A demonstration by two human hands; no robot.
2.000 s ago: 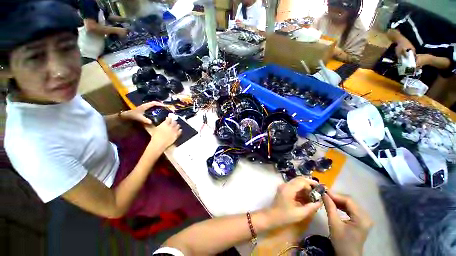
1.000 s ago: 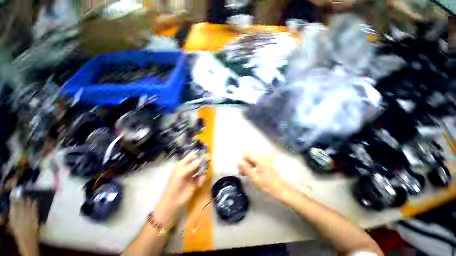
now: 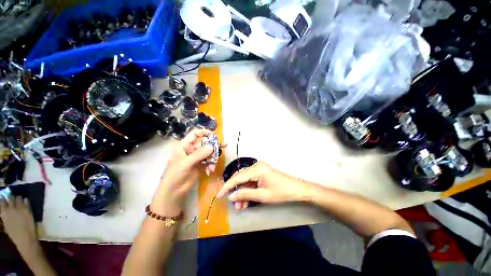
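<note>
My left hand (image 3: 186, 167) holds a small silvery lens board (image 3: 211, 149) between thumb and fingers, above the orange tape strip. My right hand (image 3: 261, 184) is bent over a round black camera housing (image 3: 240, 166) on the tabletop and partly covers it. Its fingers are near the lead wires (image 3: 213, 204), which reach out left over the tape; one dark wire stands up behind. Whether the fingers grip a wire or the housing cannot be told.
Spare lens boards (image 3: 188, 107) cluster beside the tape. Wired housings (image 3: 109, 99) pile at left, one separate housing (image 3: 96, 187) nearer. A blue bin (image 3: 107, 53) and white casings (image 3: 207, 16) lie behind. A plastic bag (image 3: 350, 70) and housings with modules (image 3: 425, 161) are right. A neighbour's hand (image 3: 19, 215) shows far left.
The view has swung right, then tilted down. My right hand has moved from beside the housing to over it. My left hand still holds a lens board.
</note>
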